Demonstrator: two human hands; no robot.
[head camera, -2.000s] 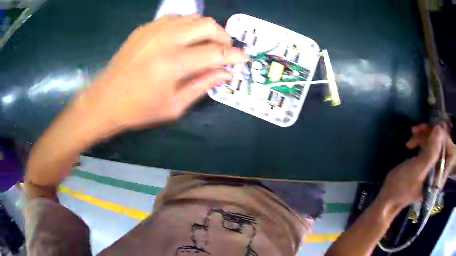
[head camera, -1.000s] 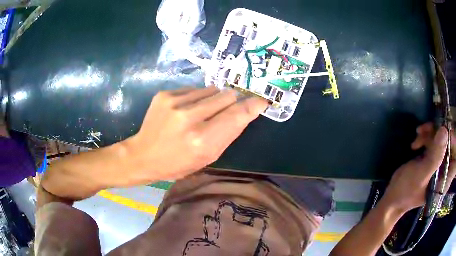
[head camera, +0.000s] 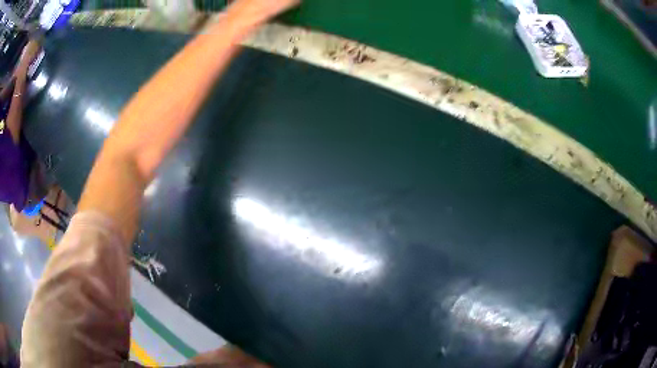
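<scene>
A small white socket housing (head camera: 542, 52) lies on the bright green conveyor at the upper right. Dark parts and a small yellow block show inside it. A clear plastic bag (head camera: 524, 6) is at its upper end, cut off by the top edge. A small gold-coloured piece (head camera: 585, 76) shows at its lower right corner. My left forearm reaches up and across the pale rail. My left hand is beyond the top edge, so its grip is hidden. My right hand is out of the picture.
The pale, stained rail (head camera: 432, 86) separates the dark green mat (head camera: 403, 187) from the brighter conveyor (head camera: 403, 29). A blurred whitish thing (head camera: 171, 11) is by the rail. A wooden edge (head camera: 609, 277) stands at lower right. A person in purple is at far left.
The view has turned towards the conveyor. The open housing is gone from the mat in view, and a housing shows on the conveyor. My left arm has stretched forward; both hands have left the picture.
</scene>
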